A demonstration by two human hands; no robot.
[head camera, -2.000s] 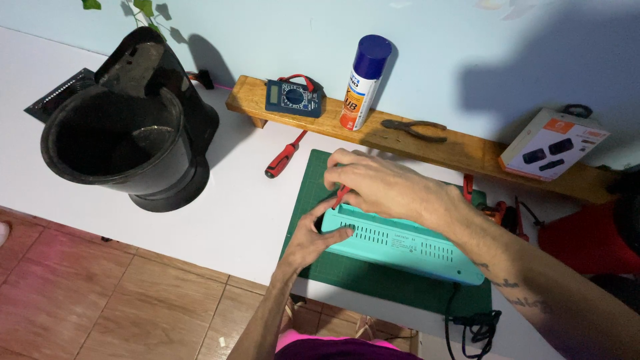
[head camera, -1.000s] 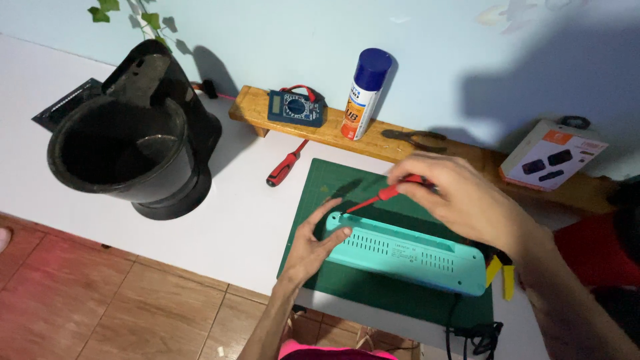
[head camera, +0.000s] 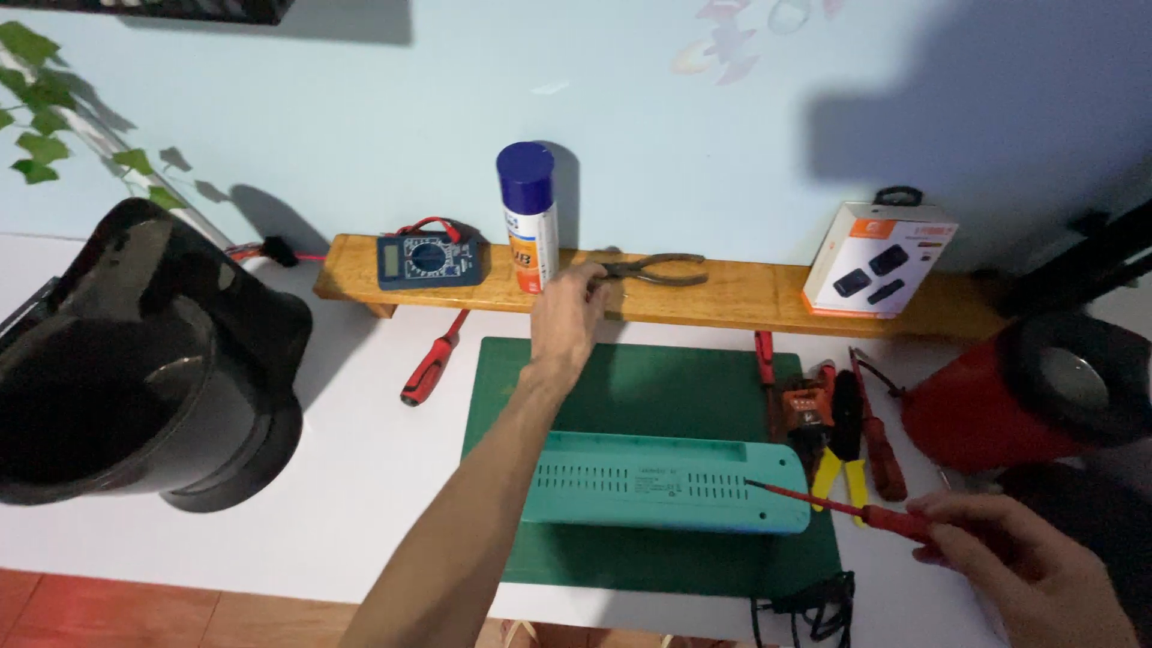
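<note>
My left hand point(head camera: 567, 319) reaches over the wooden shelf, its fingertips at the jaw end of a pair of pliers point(head camera: 661, 270), beside a blue-capped spray can point(head camera: 529, 220). Whether the fingers grip the pliers or something small is unclear. My right hand point(head camera: 999, 549) holds a red-handled screwdriver point(head camera: 886, 520), its shaft pointing left over a turquoise vented plastic housing point(head camera: 666, 490). That housing lies on a green cutting mat point(head camera: 657, 387), partly hidden by my left forearm. Screw holes show near its right end.
A multimeter point(head camera: 430, 261) and a white product box point(head camera: 877, 261) stand on the wooden shelf point(head camera: 756, 292). Another red screwdriver point(head camera: 432, 369) lies left of the mat. A black appliance body point(head camera: 225, 387) is at left. Yellow-handled wire strippers point(head camera: 841, 477), more tools and a black cable point(head camera: 823, 612) lie at right.
My left hand has left the turquoise housing and moved up to the shelf by the pliers. My right hand has moved right and down, with the screwdriver away from the housing's left end.
</note>
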